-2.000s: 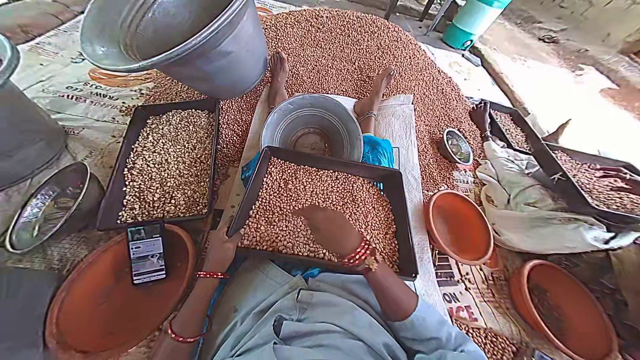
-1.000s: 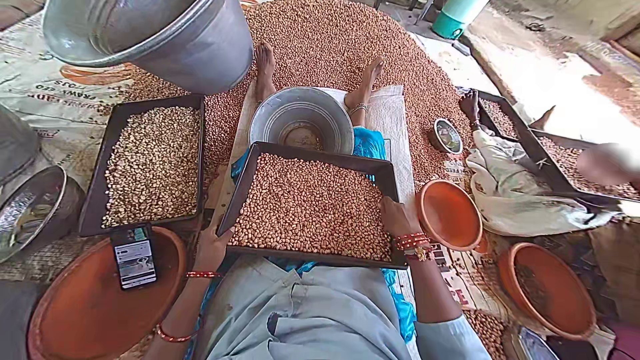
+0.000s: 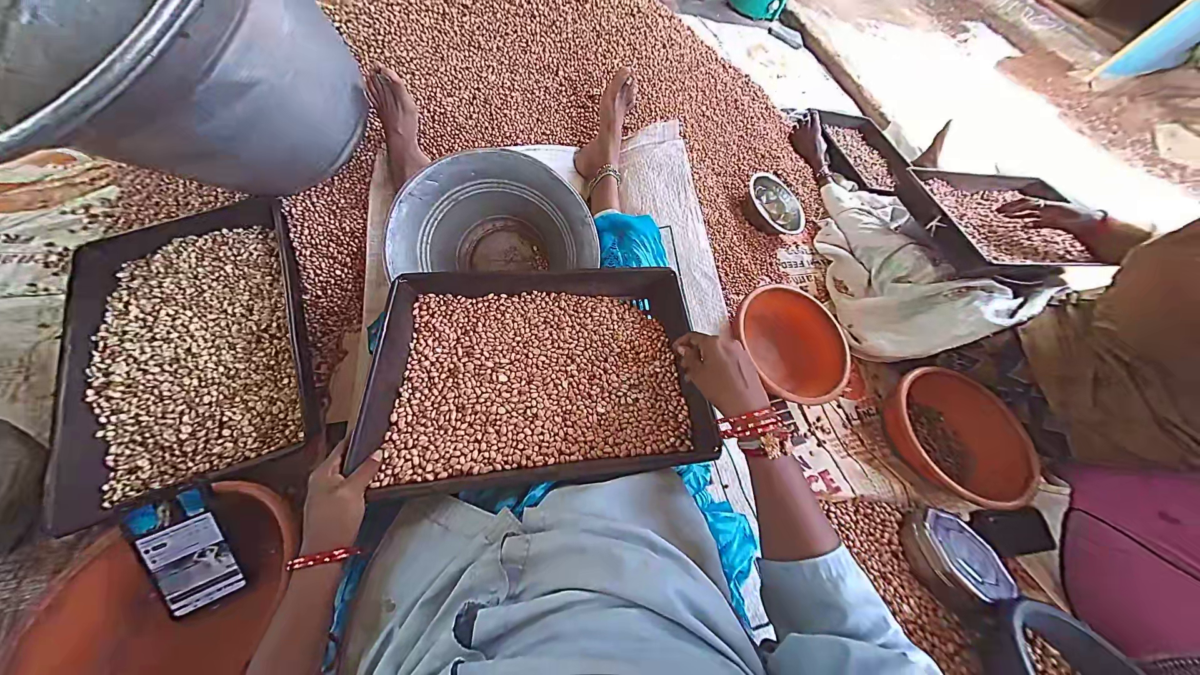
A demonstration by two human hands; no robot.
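A dark rectangular tray [image 3: 553,467] of reddish-brown peanut kernels [image 3: 534,384] rests across my lap, its far edge over the near rim of a metal basin [image 3: 412,202]. My left hand [image 3: 336,502] grips the tray's near left corner, thumb over the rim. At the right edge, my right hand [image 3: 722,370] holds the rim, fingers bent over it. Left of me lies a second dark tray [image 3: 70,375] with paler kernels [image 3: 197,366]. A phone [image 3: 186,551] with a lit screen is at a large clay bowl [image 3: 277,525].
A large metal tub [image 3: 253,94] stands at upper left. Peanut kernels [image 3: 525,56] are heaped beyond my feet. At right are two clay bowls [image 3: 795,342] [image 3: 961,436], a small metal bowl [image 3: 776,203] and a person's hand [image 3: 1050,214] over another tray [image 3: 1041,270].
My right hand was over the kernels two seconds ago and is now at the tray's right edge. The left hand keeps its hold at the left corner. The view has shifted.
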